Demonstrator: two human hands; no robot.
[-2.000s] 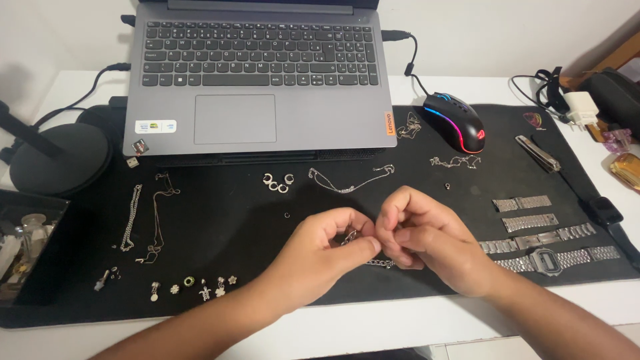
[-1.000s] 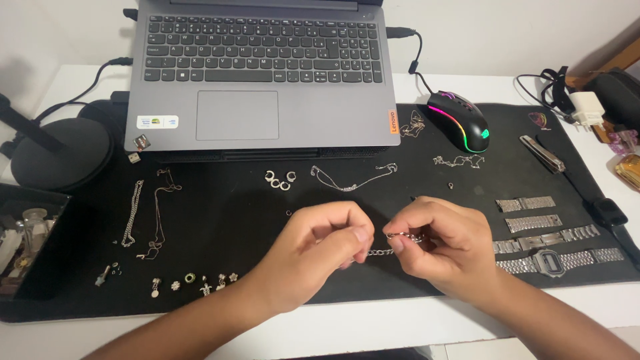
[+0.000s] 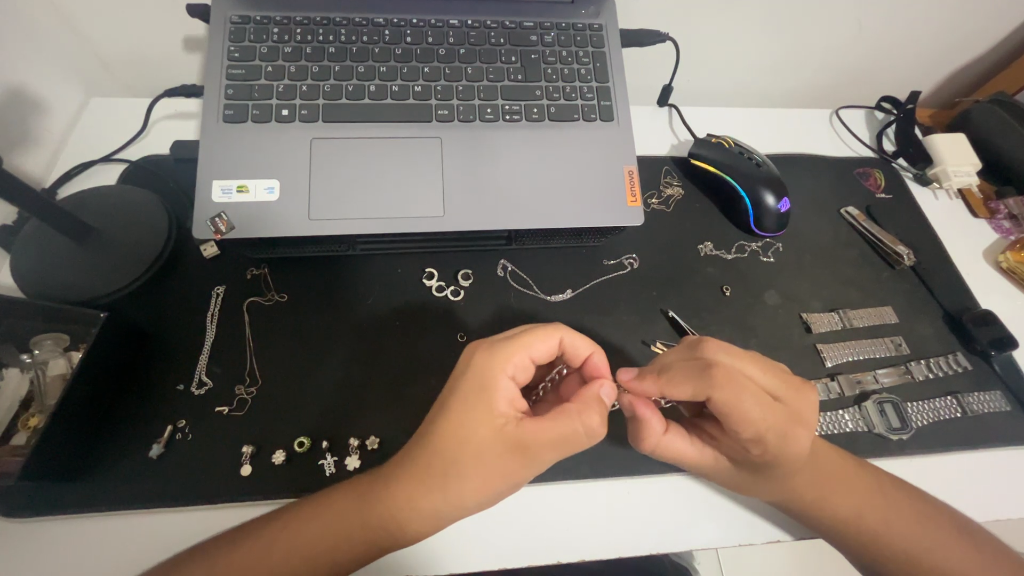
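Between my two hands is a silver-coloured chain (image 3: 550, 382), partly hidden by the fingers. My left hand (image 3: 534, 400) pinches it between thumb and forefinger, and links show inside the curled fingers. My right hand (image 3: 712, 404) grips another part of it, its fingertips close against the left ones. Tips of what look like tweezers (image 3: 678, 322) show on the mat just beyond my right hand. A small open ring (image 3: 462, 338) lies beyond my left hand. Several hoop earrings (image 3: 454, 293) and a thin necklace (image 3: 558, 296) lie farther back.
A laptop (image 3: 376, 176) stands at the back, a lit mouse (image 3: 744, 188) beside it. Metal watch straps (image 3: 864, 350) and a digital watch (image 3: 886, 416) lie at right. Charms (image 3: 327, 462) and chains (image 3: 210, 340) are at left, near a clear-lidded box (image 3: 48, 384) and a round black base (image 3: 92, 240).
My hands have come together at the fingertips after being slightly apart one second ago. Links now show inside my left hand's curled fingers. The tweezer-like tips have come into sight beyond my right hand.
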